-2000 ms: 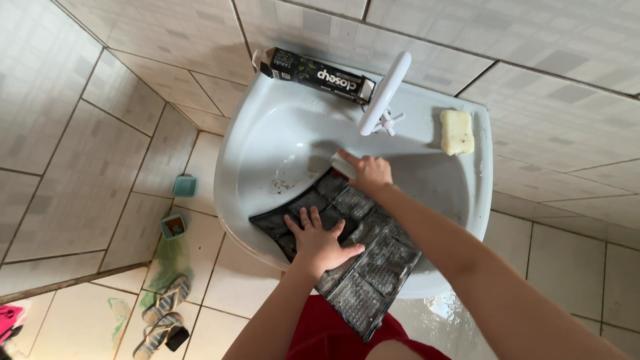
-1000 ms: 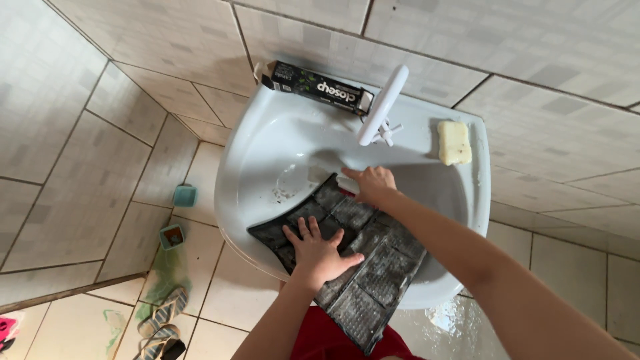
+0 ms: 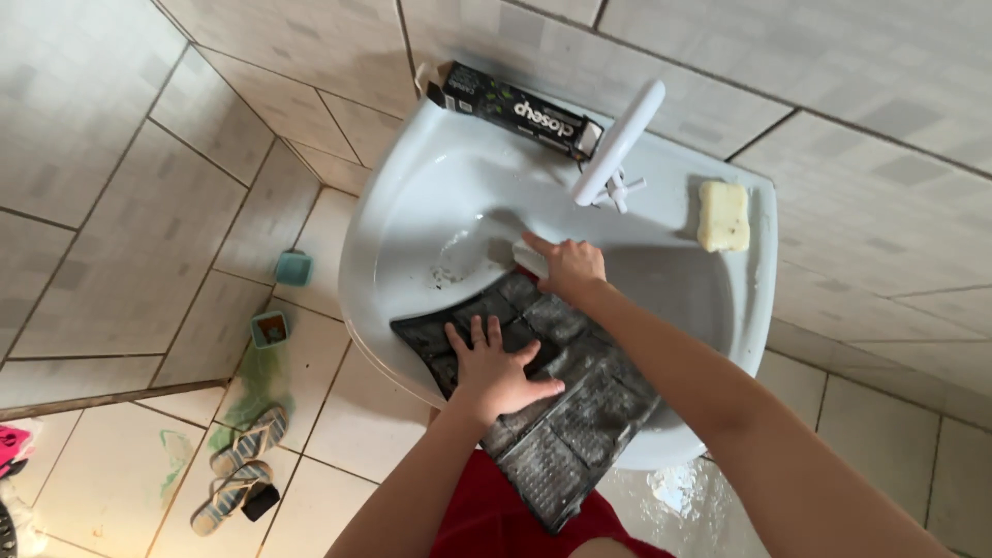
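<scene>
A dark, soapy mat with a pattern of rectangles (image 3: 589,418) lies over the front of the white washbasin (image 3: 364,310), its lower end hanging past the rim. My left hand (image 3: 496,372) rests on the mat with fingers spread. At the mat's upper corner my right hand (image 3: 572,267) grips a white brush with some red on it (image 3: 530,260); its underside is hidden. Above the hands is a white faucet (image 3: 620,143). A bar of pale yellow soap (image 3: 724,216) sits on the basin's right ledge.
A black toothpaste box (image 3: 519,108) lies on the back ledge beside the faucet. On the tiled floor at left are two small teal containers (image 3: 294,269), green liquid (image 3: 262,384) and a pair of flip-flops (image 3: 249,442). Water (image 3: 673,492) wets the floor below the basin.
</scene>
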